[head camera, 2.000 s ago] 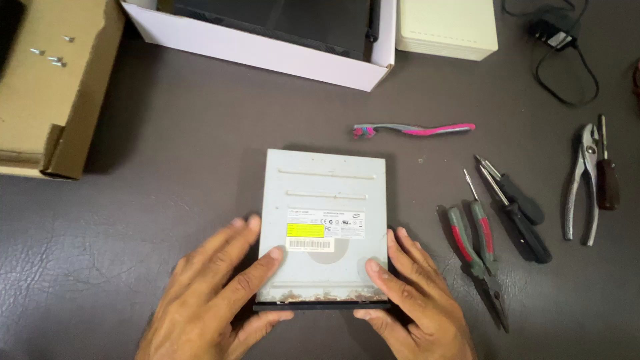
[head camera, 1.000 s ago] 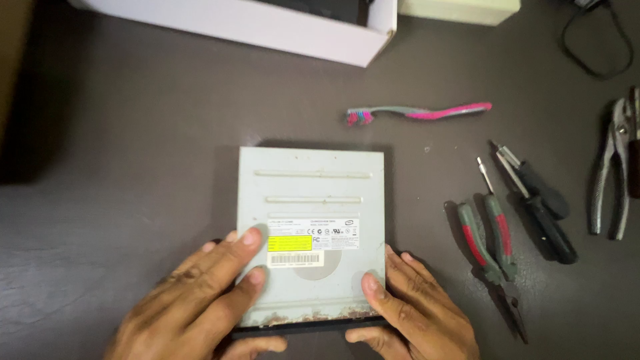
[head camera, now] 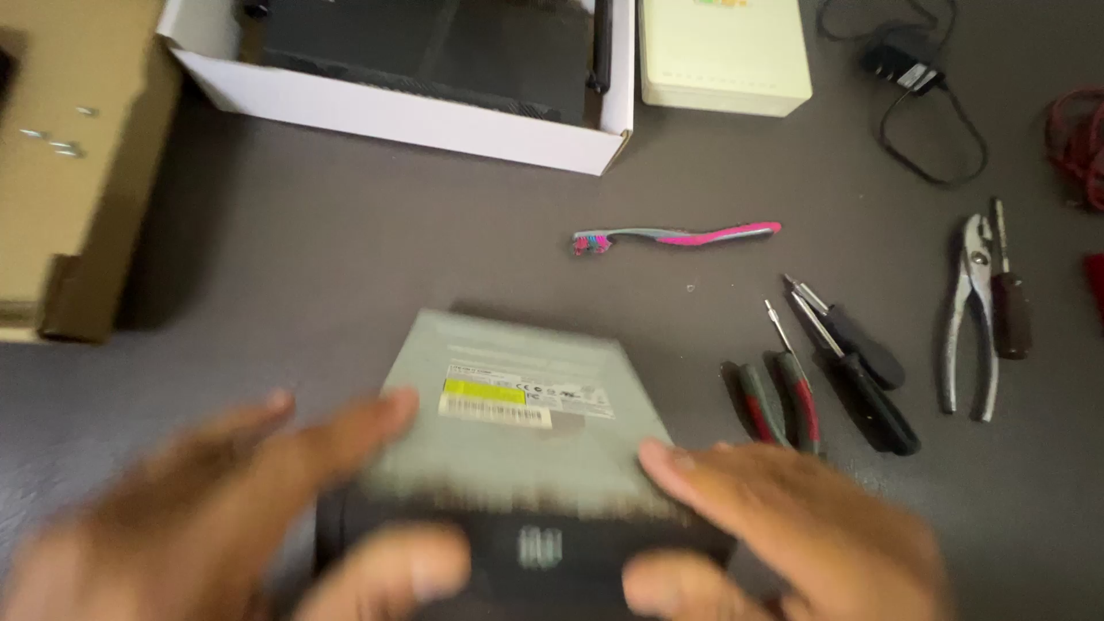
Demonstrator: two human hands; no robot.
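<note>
An optical disc drive (head camera: 517, 448) with a grey metal case, a printed label and a black front bezel is tilted, its bezel end raised toward the camera. My left hand (head camera: 233, 509), blurred, is at its left side, a finger on the case edge and the thumb by the bezel. At the right side, my right hand (head camera: 793, 526) has a finger on the case edge and its thumb at the bezel. Both hands hold the drive between them. Beyond it lies a pink and grey toothbrush (head camera: 681, 235).
Red-handled pliers (head camera: 802, 405), screwdrivers (head camera: 862, 379) and slip-joint pliers (head camera: 975, 302) lie at right. A white box (head camera: 397, 121), a cream plastic case (head camera: 724, 60) and a black adapter (head camera: 901, 69) are at the back. Several screws (head camera: 65, 148) rest on a cardboard box (head camera: 78, 198) at left.
The drive, seen flat from above in the earlier frames, is now tilted with its front bezel facing the camera. Both hands have moved with it and stay at its sides.
</note>
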